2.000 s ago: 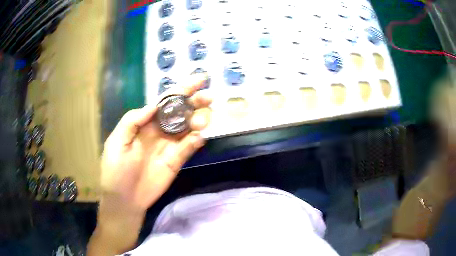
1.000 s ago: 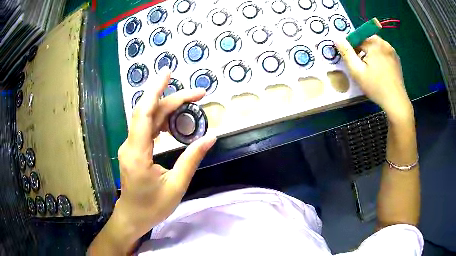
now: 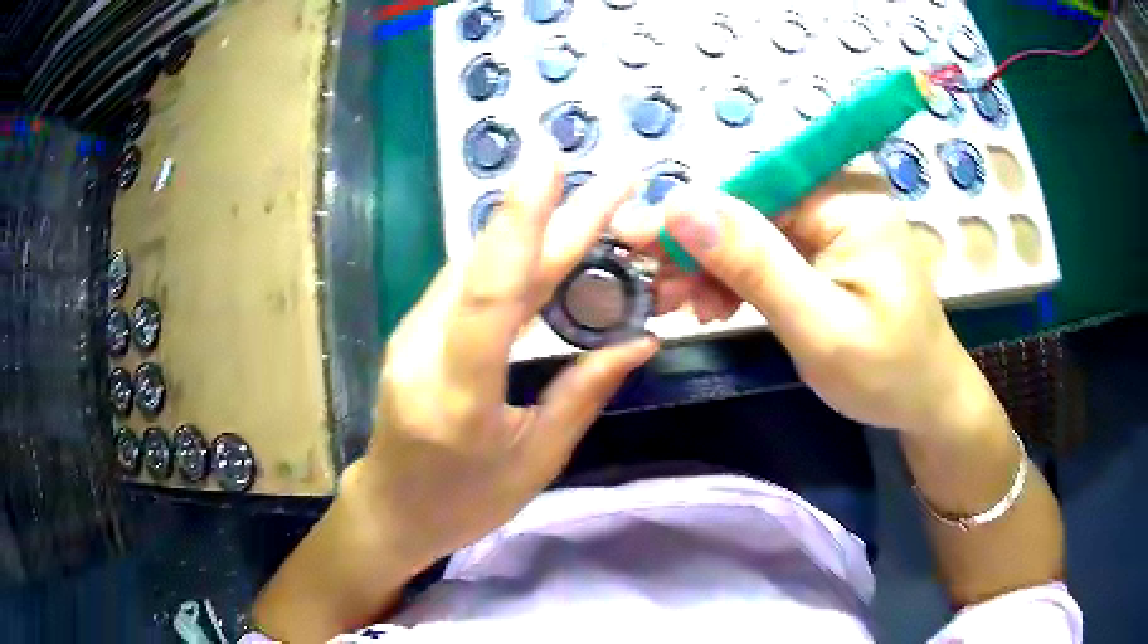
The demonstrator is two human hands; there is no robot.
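Note:
My left hand holds a round speaker driver by its rim between thumb and fingers, its flat magnet side facing me. My right hand grips the green test probe, which slants down to the left. The probe's lower end is at the upper right rim of the driver; whether its tips touch the terminals cannot be told. The white nest tray lies behind both hands, with rows of drivers back up and some bare pockets at its right front. My hands hide part of its front rows.
The tan supply board lies at left with several drivers face up along its left and front edges. Stacked sheets stand at the upper left. A red lead wire runs to the upper right. A whitish scrap lies lower left.
My right hand has brought the green probe from the tray's right side to the driver in my left hand. Earlier, my left hand turned the driver magnet side up. The view has shifted.

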